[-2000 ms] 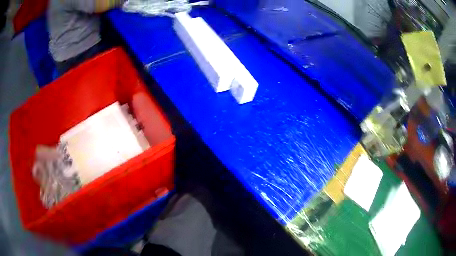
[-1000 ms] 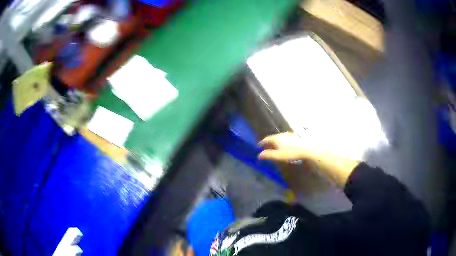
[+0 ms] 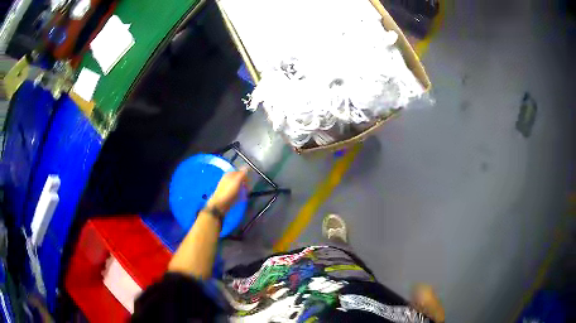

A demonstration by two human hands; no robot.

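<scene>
A round blue stool [image 3: 189,194] with dark legs stands in front of me. My left hand [image 3: 228,188], bare with a dark wristband, is at the seat's right edge; its fingers are blurred, so I cannot tell whether they grip the rim. My right hand [image 3: 429,303] is small, blurred and low at the right, away from the stool and carton. An open brown carton [image 3: 414,66] at the top holds white bars and a heap of looped white cords [image 3: 341,88] in clear plastic.
A red tote [image 3: 120,230] with white contents is at lower left. The blue and green bench [image 3: 142,31] runs along the left, with white bars [image 3: 44,211] and paper sheets [image 3: 112,44]. My shoe [image 3: 335,228] is by the yellow line on the grey floor.
The view has swung from the bench and red tote to the carton and floor. My right hand has left the carton. My left hand now shows at the stool.
</scene>
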